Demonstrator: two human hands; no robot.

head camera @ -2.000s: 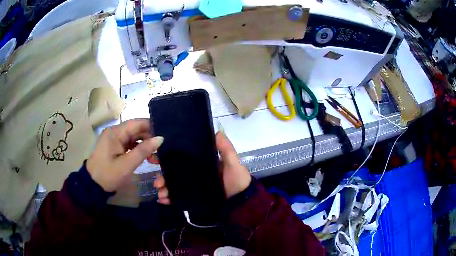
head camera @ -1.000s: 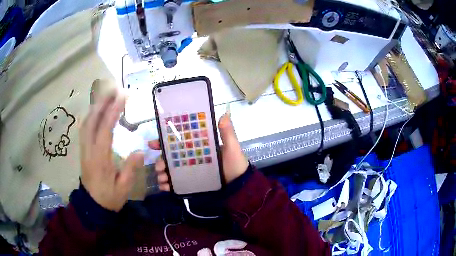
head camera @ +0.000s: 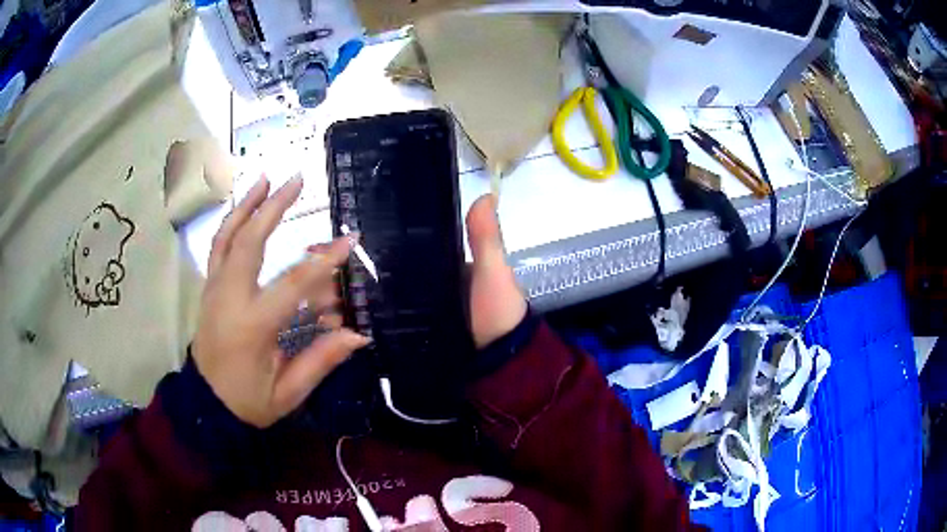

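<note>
A black smartphone (head camera: 400,260) is upright in front of me, with a dark list on its screen and a white cord (head camera: 400,410) plugged into its lower end. My right hand (head camera: 493,275) holds it, with the thumb along its right edge and the palm behind it. My left hand (head camera: 265,301) is at the phone's left edge, fingers spread, with a fingertip and the thumb at the screen's left side. The left hand holds nothing. Whether those fingertips touch the glass cannot be told.
Beige fabric with a cat-face drawing (head camera: 99,255) lies at left. The sewing machine's needle area (head camera: 296,83) is behind the phone. A small beige piece (head camera: 498,78), scissors (head camera: 613,130) and snips (head camera: 730,164) lie to the right. White scraps (head camera: 742,416) lie on blue fabric.
The phone screen went from black to a light page of coloured icons, then to a dark list. My left hand moved away, then back to the phone. The view shifted, showing less of the machine.
</note>
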